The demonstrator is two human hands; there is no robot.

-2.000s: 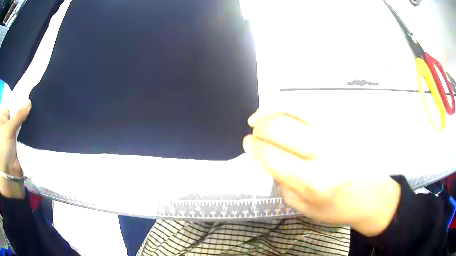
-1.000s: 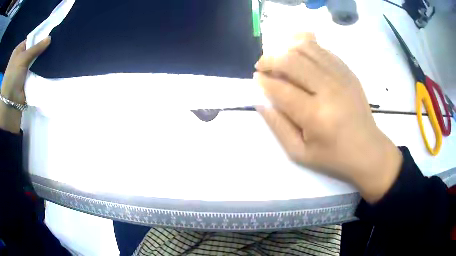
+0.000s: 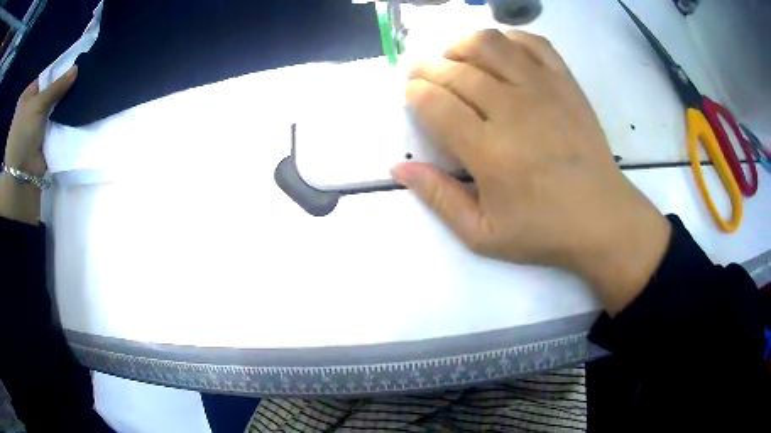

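Observation:
The dark panel (image 3: 228, 42) lies across the upper left, with a white panel strip (image 3: 78, 49) at its left edge. My left hand (image 3: 42, 114) pinches this edge between thumb and fingers. The panel's right side reaches the bright green piece (image 3: 387, 35) by the presser foot area, where glare hides detail. My right hand (image 3: 533, 152) lies palm down on the pale machine bed, just right of and below the green piece, thumb apart from the fingers. No held thing shows in it; fabric under the fingertips cannot be made out.
Shears (image 3: 714, 165) with yellow and red handles lie at right, beside a small blue-grey tool (image 3: 754, 144). A grey round knob (image 3: 516, 8) is at the top. Ruler tape (image 3: 338, 372) runs along the front edge, above a checked cloth (image 3: 423, 410) on the lap.
The dark panel has moved up and away, uncovering more of the bed and its rounded slot. My right hand has moved up with it. My left hand still holds the left edge.

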